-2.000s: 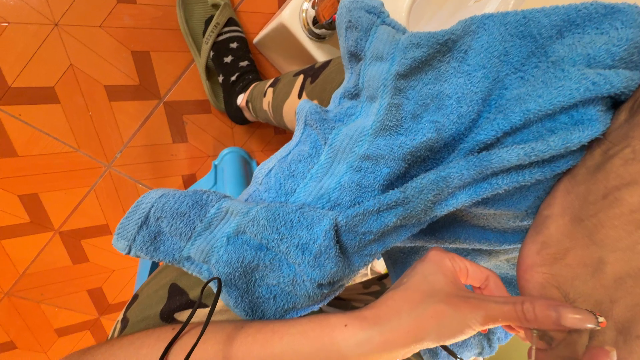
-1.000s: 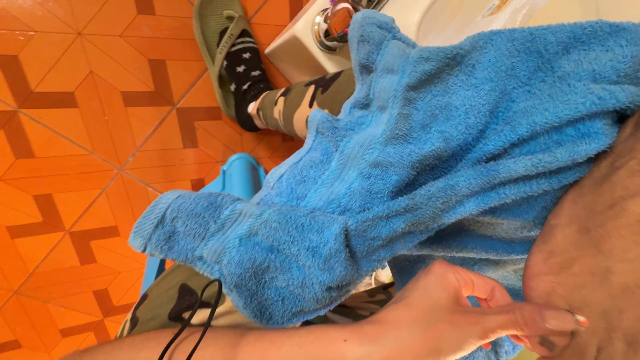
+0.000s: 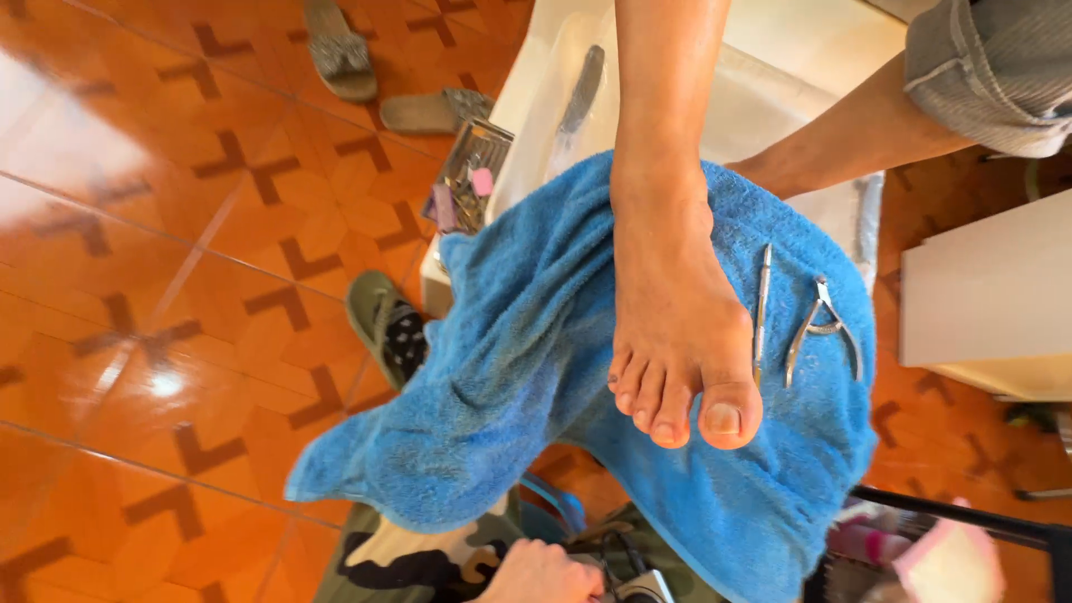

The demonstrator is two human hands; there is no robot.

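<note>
A blue terry towel [image 3: 519,394] lies draped over the knees of camouflage trousers. A client's bare foot [image 3: 678,293] rests on it, toes toward me. Beside the big toe lie a thin metal cuticle pusher [image 3: 762,310] and, farther right, metal cuticle nippers [image 3: 825,327] with their handles apart. My left hand [image 3: 540,574] is at the bottom edge, below the towel, fingers curled, next to a silver and black device [image 3: 643,586] with a dark cord; whether it grips anything is hidden. My right hand is out of view.
A white basin [image 3: 745,92] stands behind the towel, with the client's other leg [image 3: 854,126] over it. A clear tray of small tools [image 3: 469,180] sits at its left corner. Sandals [image 3: 343,59] lie on the tiled floor. A white cabinet [image 3: 988,293] and black rail [image 3: 955,515] are at right.
The view has moved back and shifted, now showing the whole foot and the metal tools. My left hand has left the skin it was touching and is now low, by the device.
</note>
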